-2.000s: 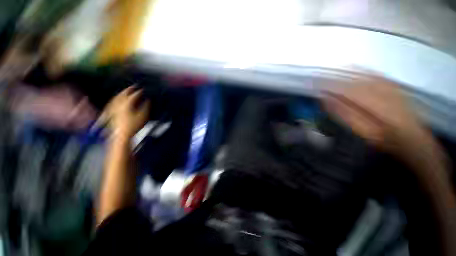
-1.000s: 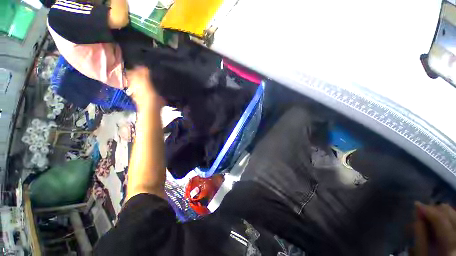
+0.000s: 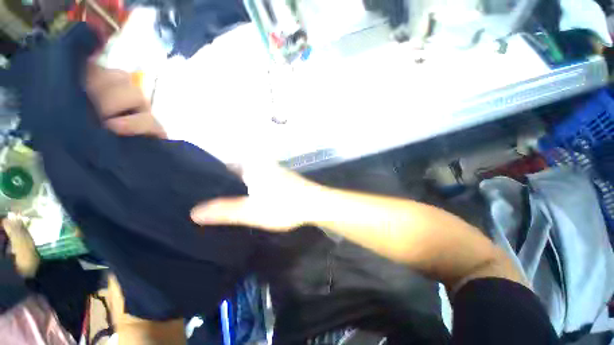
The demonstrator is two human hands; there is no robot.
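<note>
A navy garment [image 3: 155, 202] is stretched over the left of the view, partly raised in front of the table edge. My left hand [image 3: 124, 101] grips it near its upper end, with the fingers showing; the cloth covers most of that forearm. My right hand [image 3: 269, 202] lies against the garment's right side, with one digit extended over the cloth. Its other fingers are blurred and washed out by glare, so its grip is unclear.
The white machine table [image 3: 417, 101] has a ruled strip along its front edge. Grey cut pieces [image 3: 572, 229] hang at right beside a blue crate [image 3: 589, 128]. Another person's hand [image 3: 20, 246] is at the left edge, near a green spool [image 3: 15, 182].
The view has swung from the blue bin area to the table. The navy garment is now raised in my left hand, and my right hand has come onto it from the lower right.
</note>
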